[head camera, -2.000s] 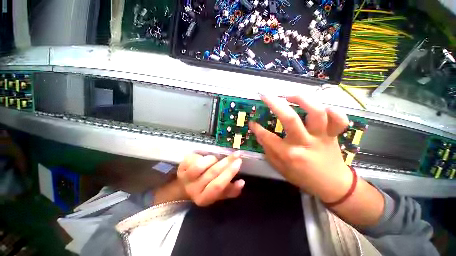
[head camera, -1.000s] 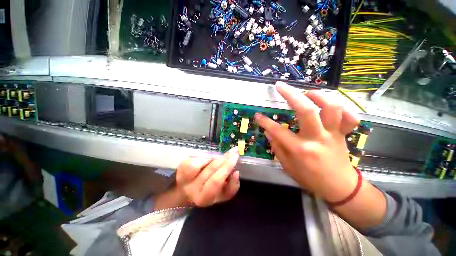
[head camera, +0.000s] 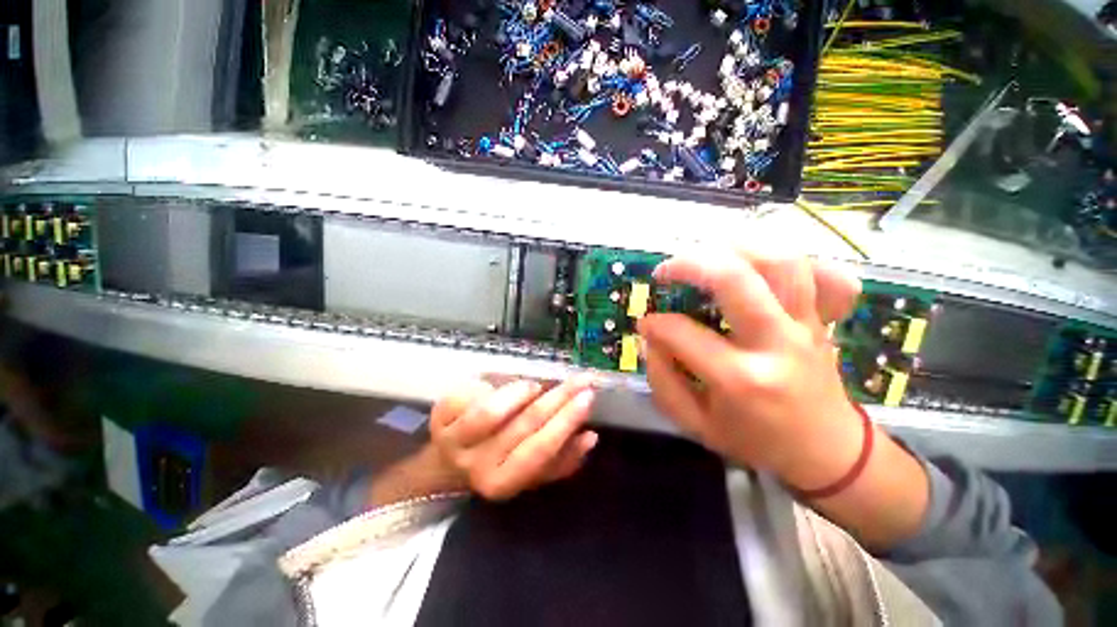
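Note:
A green circuit board panel with upright yellow block parts lies between the conveyor rails in front of me. My right hand is over the middle of the panel, fingers bent and partly spread, hiding the boards under it. Whether its fingertips hold a small part cannot be seen. My left hand rests at the near rail, just left of the panel's near corner, fingers loosely curled together, with nothing visible in it.
Beyond the far rail stands a black tray of loose leaded components. Yellow wires and a thin pale strip lie right of it. Other board panels sit on the line at far left and far right.
The panel has shifted right along the rails. My right hand's fingers have drawn in and bent more. My left hand has barely moved at the near rail.

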